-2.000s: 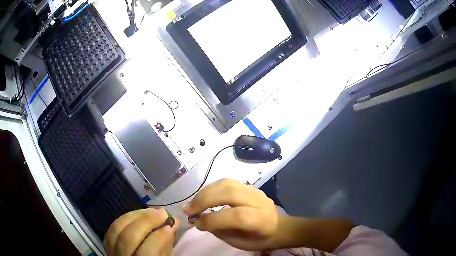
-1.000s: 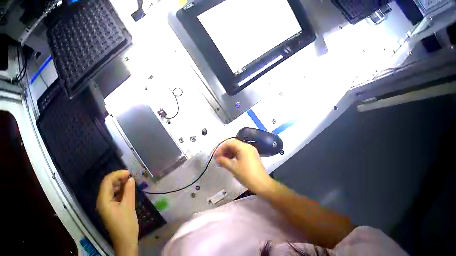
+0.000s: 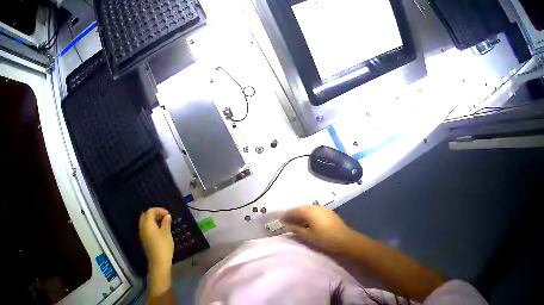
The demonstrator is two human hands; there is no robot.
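Note:
My left hand [image 3: 156,229] is over the near black pocketed tray [image 3: 189,239] at the lower left, thumb and fingertips close together; whether a small part is between them cannot be told. My right hand [image 3: 313,223] is low over the deck's front edge, blurred, its fingertips beside a small white rectangular piece [image 3: 274,225]; whether it holds anything cannot be told. Small round parts [image 3: 263,210] lie on the deck between the hands. A green label [image 3: 206,224] is just right of the near tray.
A black mouse [image 3: 336,164] with a thin cable is behind my right hand. A grey metal plate [image 3: 206,143] is left of centre. More black trays [image 3: 146,27] are at the upper left. A monitor [image 3: 352,41] stands behind. A white-framed door [image 3: 56,155] borders the left.
My hands were together at the front edge, then parted. My left hand moved left over the tray; my right hand went to the mouse's cable area, then down beside the white piece. The view shifted.

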